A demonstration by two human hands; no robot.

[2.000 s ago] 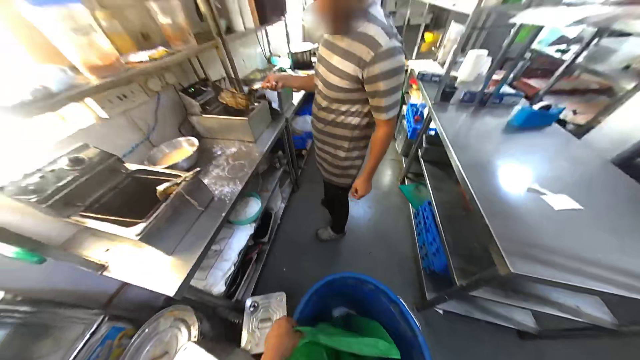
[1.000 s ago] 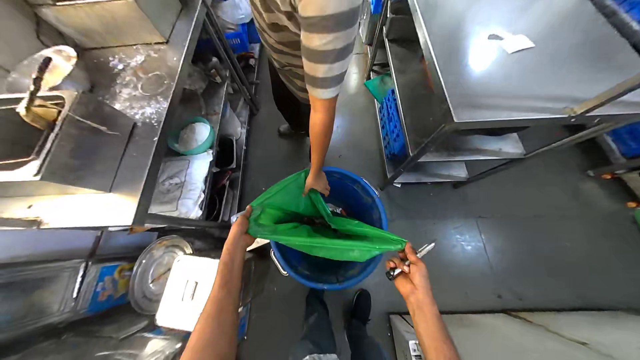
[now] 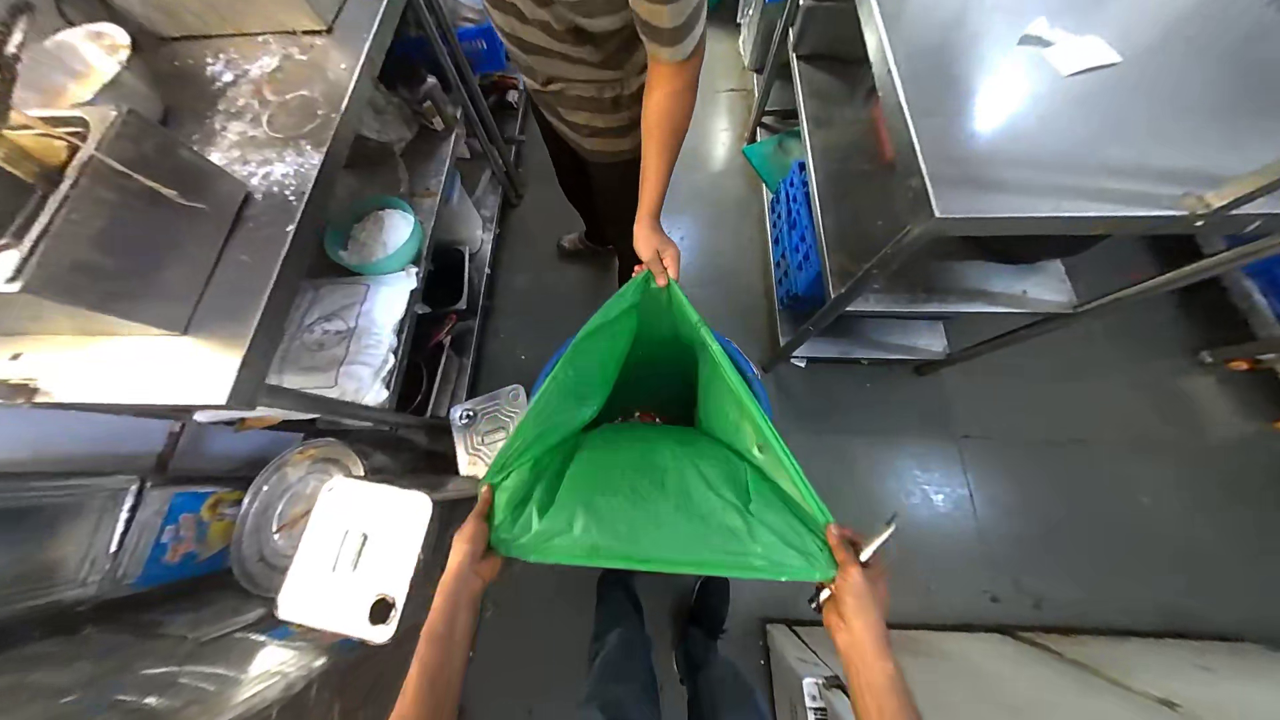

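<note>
A green bag [image 3: 650, 490], its mouth stretched wide in a triangle, hangs over a blue round bin [image 3: 742, 370] that it mostly hides. The bag's left corner is gripped by my left hand [image 3: 477, 545]. My right hand [image 3: 856, 580] pinches the right corner and also holds a slim metal tool [image 3: 880, 538], perhaps scissors or a knife, pointing outward. At the far corner a co-worker's hand [image 3: 657, 250] grips the rim. Some reddish contents show deep inside the bag.
To the left stands a steel counter [image 3: 215, 300] with white powder; a teal bowl [image 3: 374, 236] sits on its lower shelf. A white board [image 3: 355, 558] lies lower left. At right are a steel table [image 3: 1080, 150] and a blue crate [image 3: 795, 240]. The co-worker [image 3: 600, 80] stands ahead.
The green bag has been pulled up and its mouth spread into a wide triangle, covering more of the bin. The co-worker, standing upright two seconds ago with no hand on it, now holds its far edge.
</note>
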